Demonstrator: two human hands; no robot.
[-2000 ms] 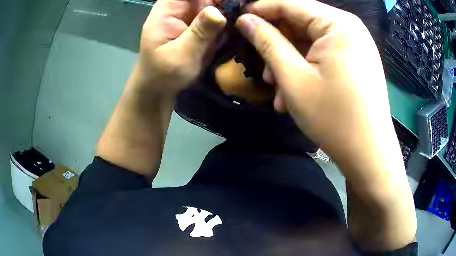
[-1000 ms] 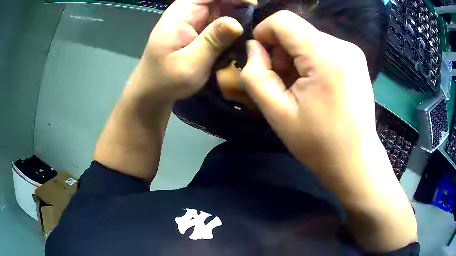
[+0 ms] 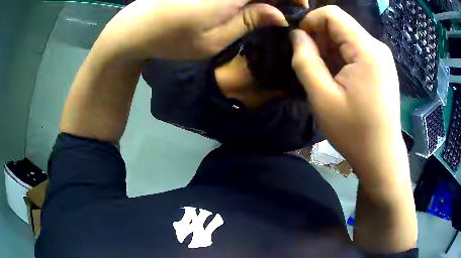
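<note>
A coworker's head with black hair (image 3: 270,55) is at the top centre, above dark clothing (image 3: 242,126). My left hand (image 3: 222,25) reaches across from the left, its thumb and fingers pinched on something dark at the back of the head. My right hand (image 3: 349,65) is just right of it, thumb and forefinger pinched at the same dark spot. The fingertips of both hands nearly meet. Whether they grip the head strap or hair cannot be told, as it is dark and partly hidden by the fingers.
Black component trays (image 3: 412,43) lie on the green bench at the upper right. A small-parts box (image 3: 433,128) is below them. A bright blue object (image 3: 439,204) is at the lower right. A cardboard carton (image 3: 36,199) and a white bin (image 3: 17,194) stand at the lower left.
Both hands have moved to the right. My left forearm has swung to lie more level across the top left. More of the coworker's neck and collar shows.
</note>
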